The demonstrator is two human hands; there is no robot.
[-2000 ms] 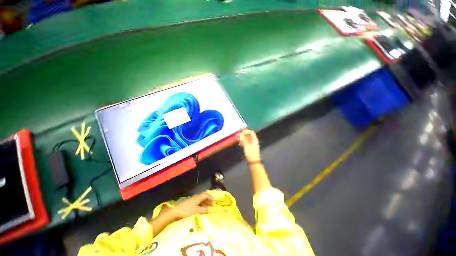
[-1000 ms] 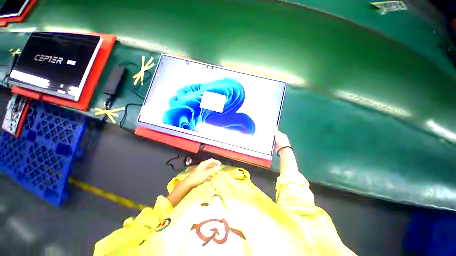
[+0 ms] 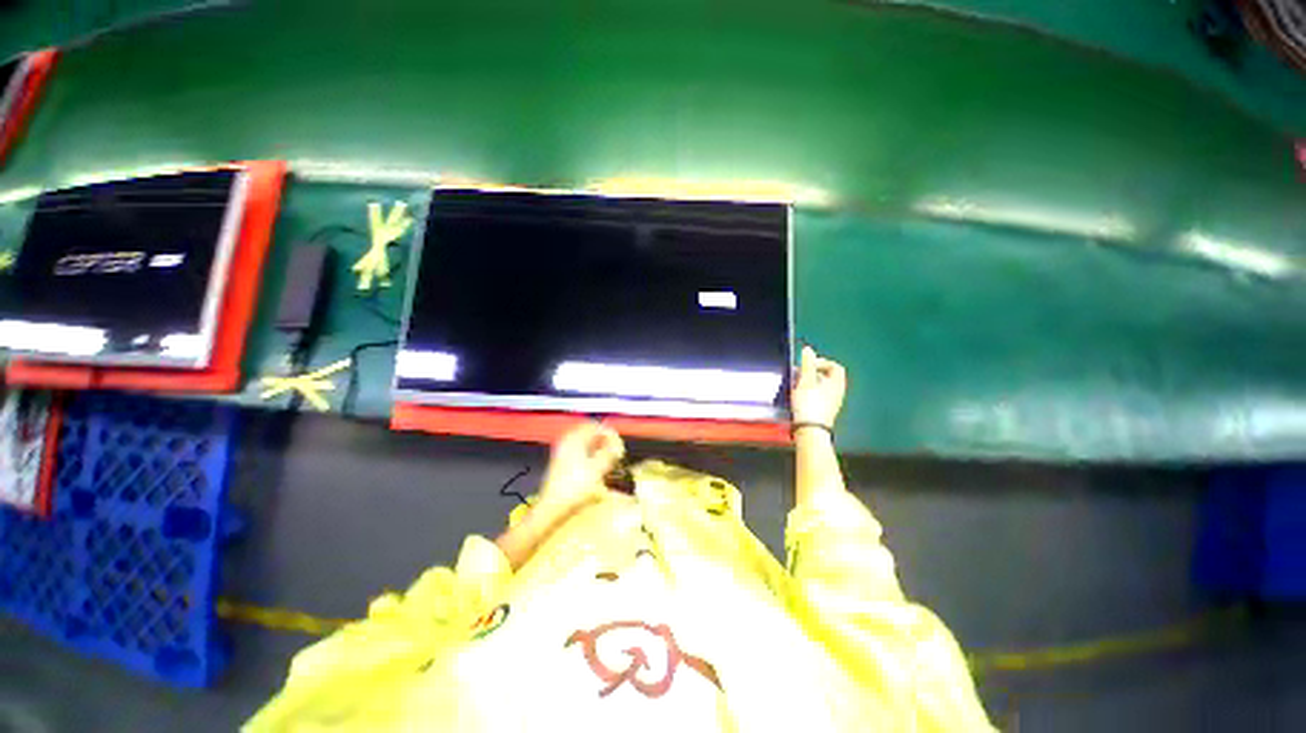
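An all-in-one PC (image 3: 602,301) lies screen up on a red-orange pad (image 3: 501,424) on the green bench. Its screen is dark, with a small white label right of centre and light reflections along the lower part. My right hand (image 3: 818,387) is at its right edge near the lower corner; whether the fingers grip the edge is unclear. My left hand (image 3: 584,458) is at the middle of the front edge, beside a small dark item; its fingers are blurred and its hold cannot be told. A black power adapter (image 3: 302,287) lies left of the PC, with its cable running toward it.
A second unit (image 3: 126,265) with faint logo text lies on a red pad at left. Yellow tape crosses (image 3: 380,244) hold cables to the green bench (image 3: 1003,315). A blue plastic pallet (image 3: 143,501) stands below at left, and a blue bin (image 3: 1260,530) is at lower right.
The screen has gone from the blue swirl desktop to dark. The view has swung and levelled. My left hand has moved up to the PC's front edge; my right hand stays at its right side.
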